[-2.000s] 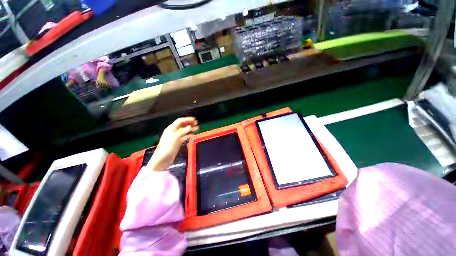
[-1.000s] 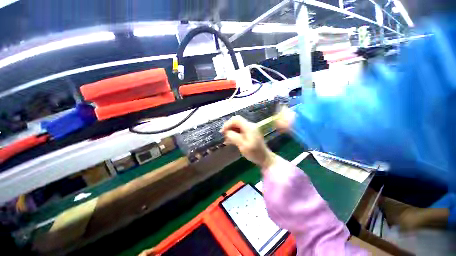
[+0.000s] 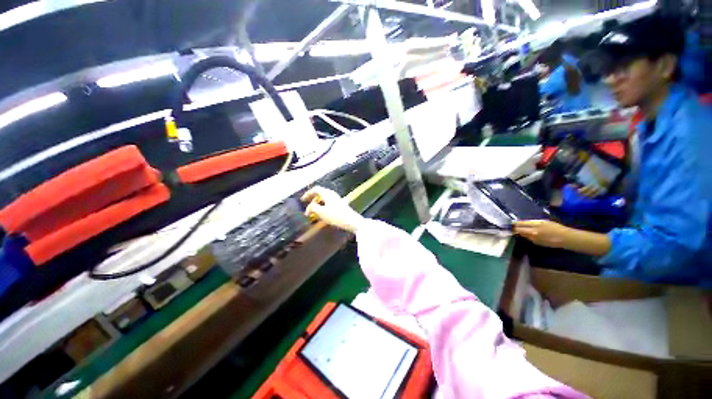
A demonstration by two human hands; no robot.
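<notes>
My right hand, bare below a pink sleeve, reaches to the ledge behind the bench. Its fingers close around a small yellow-orange piece, partly hidden by them, beside the clear plastic blister trays. A tablet with a lit white screen and a few small dark marks lies in a red foam tray at the lower middle. The tray's lower part is cut off by the picture edge. My left hand is not in view.
A person in blue stands at the right, holding papers and a dark flat slab. An open carton with white sheets is at the lower right. A white shelf above the bench holds red trays and a black cable. A pale post rises mid-frame.
The view has swung right. My right hand has reached to the ledge and closed on the yellow-orange piece. The blue-sleeved arm has drawn back from near it. My left hand has left the picture.
</notes>
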